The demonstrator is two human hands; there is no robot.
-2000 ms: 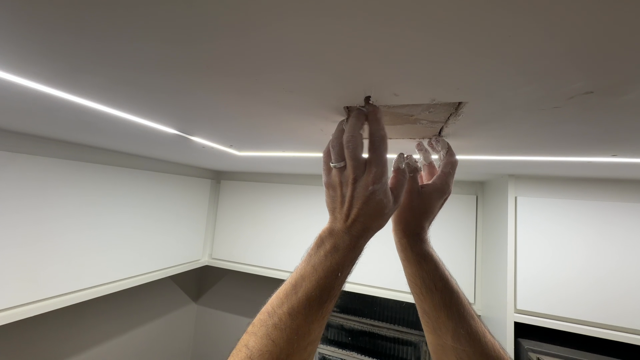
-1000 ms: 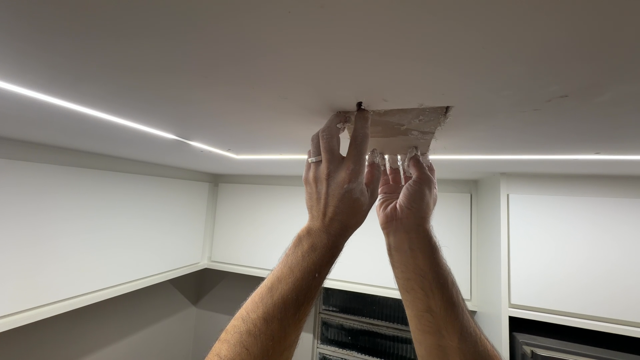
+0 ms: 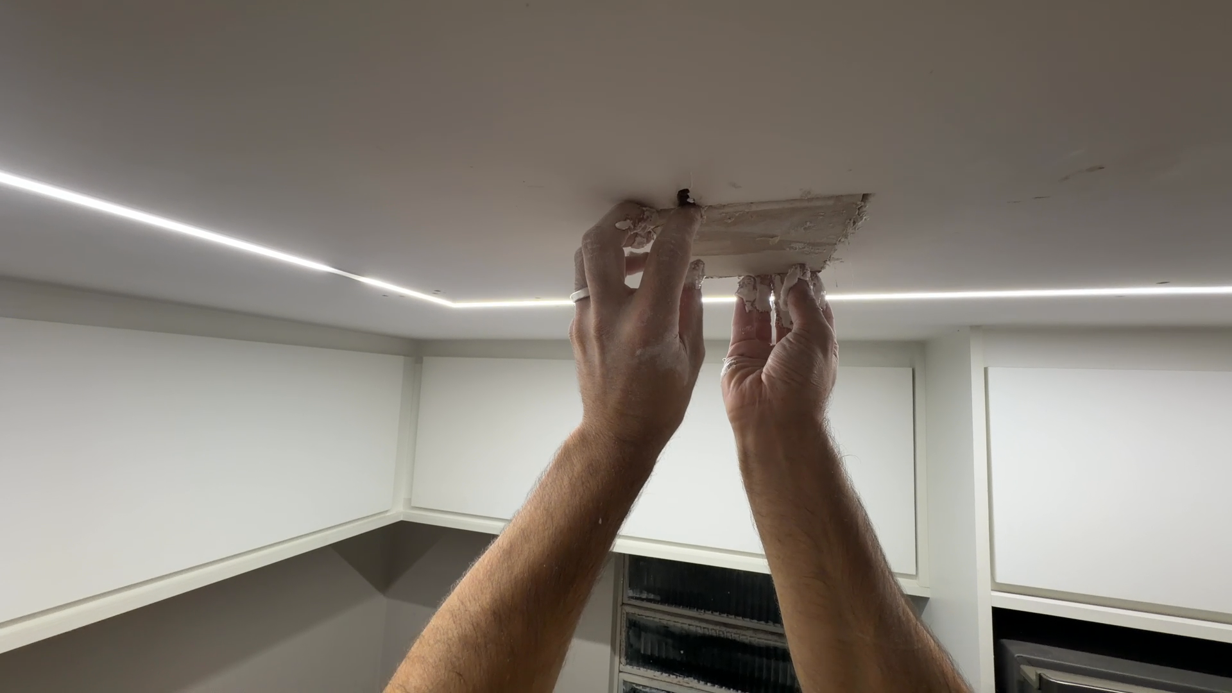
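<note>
A roughly rectangular patch (image 3: pixel 770 234) smeared with pale filler or plaster shows in the ceiling, its right edge ragged. A small dark gap (image 3: pixel 685 197) lies at its upper left corner. My left hand (image 3: pixel 640 318), wearing a ring, reaches up with spread fingers at the patch's left end; one fingertip is just below the gap, and wet compound clings to the others. At the patch's near right edge is my right hand (image 3: pixel 782 337), palm turned toward the camera, fingers bent, with thick pale compound on the fingertips. Whether it grips anything solid is unclear.
A lit LED strip (image 3: pixel 539 303) runs along the ceiling behind my hands. White wall cabinets (image 3: pixel 192 452) line the left and back, with another cabinet (image 3: pixel 1107 481) at right. Below are ribbed glass panes (image 3: pixel 703 645) and a dark appliance (image 3: pixel 1116 669).
My right hand has moved from close beside the left to farther apart along the patch's near edge. My left hand stays at the left end.
</note>
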